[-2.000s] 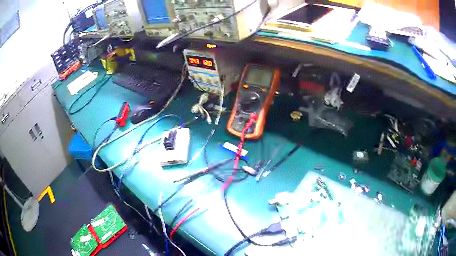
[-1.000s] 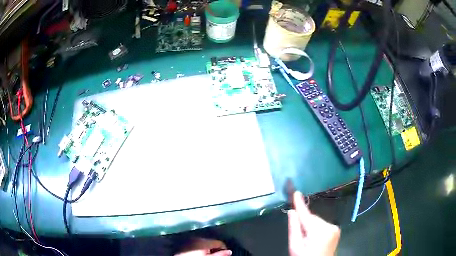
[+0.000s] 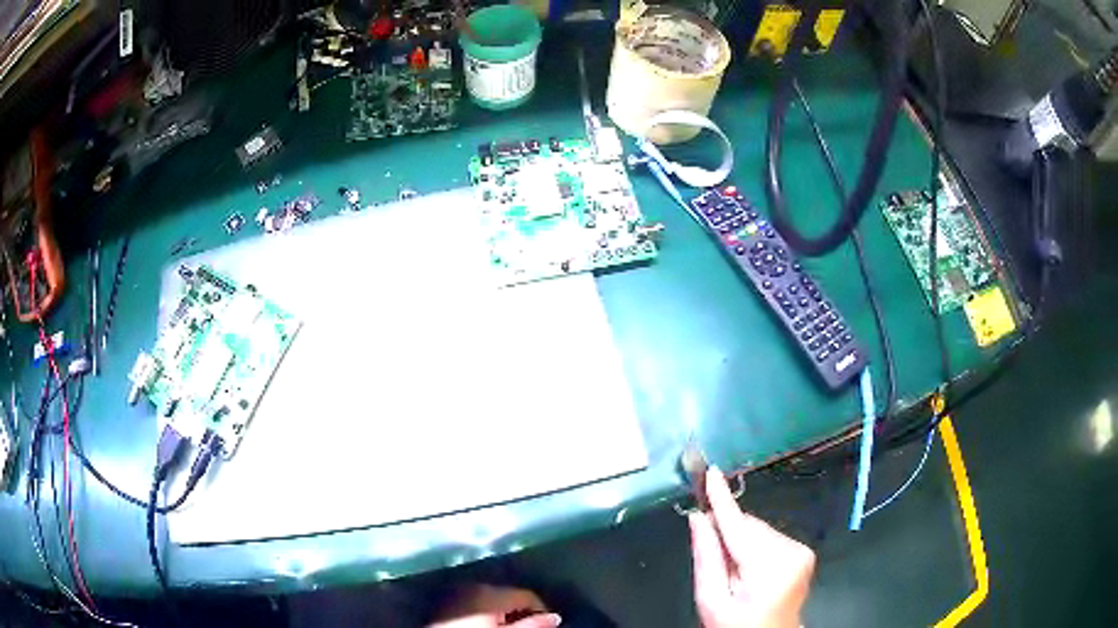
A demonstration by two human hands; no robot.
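Note:
My right hand is at the front edge of the bench, its thumb and fingertips closed on a small dark object, too blurred to name. My left hand is low at the bottom edge, cut off; a small dark patch shows by its fingers, but I cannot tell whether it holds anything. A pale work mat lies in front of me. A green circuit board with an HDMI-like plug and a thin black lead lies on its left side. Another uncabled circuit board lies over its back right corner.
A long black remote control lies right of the mat. Behind are a tape roll, a green-white jar and loose components. A thick black cable loop and another board are at right. Test leads run at far left.
The view has swung right from the multimeter and power supply to the mat, and both hands have come into view. Since one second ago, my right hand stays near the bench edge with the small object.

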